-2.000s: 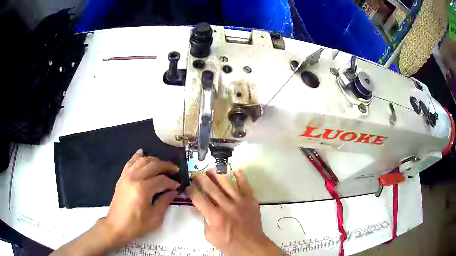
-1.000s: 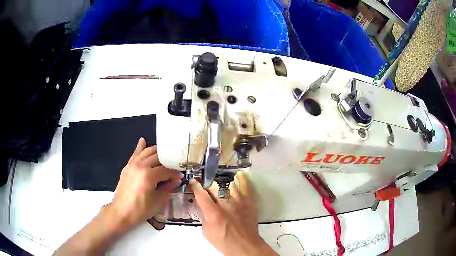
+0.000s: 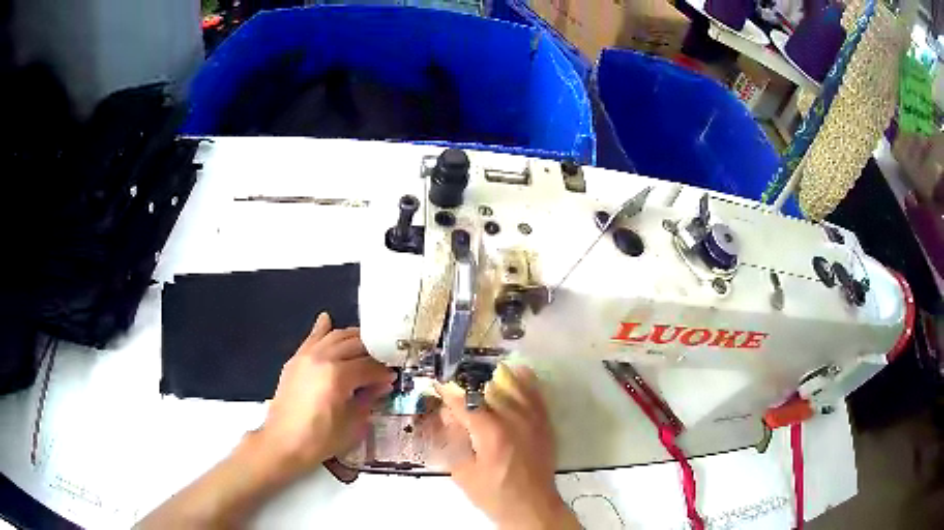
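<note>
A black fabric piece (image 3: 243, 326) lies flat on the white table, left of the needle area of the sewing machine head (image 3: 580, 342). My left hand (image 3: 326, 388) rests on its right end, fingertips pressed down beside the presser foot. My right hand (image 3: 502, 430) is on the right of the foot, its fingertips close to the needle area and partly blurred. The fabric edge under the foot is mostly hidden by my fingers and the machine head, so I cannot tell whether my right hand holds it. The needle plate (image 3: 399, 440) shows bare in front.
A large heap of black pieces (image 3: 88, 238) is at the left. Snips (image 3: 644, 393) with a red ribbon (image 3: 678, 471) lie on the machine bed. A blue bin (image 3: 497, 93) holding black material stands behind the table. A thin dark tool (image 3: 300, 200) lies at the back left.
The fabric piece has shifted away from the table's front edge, uncovering the plate in front. My hands remain near the foot. The view has tilted up, showing more of the bins.
</note>
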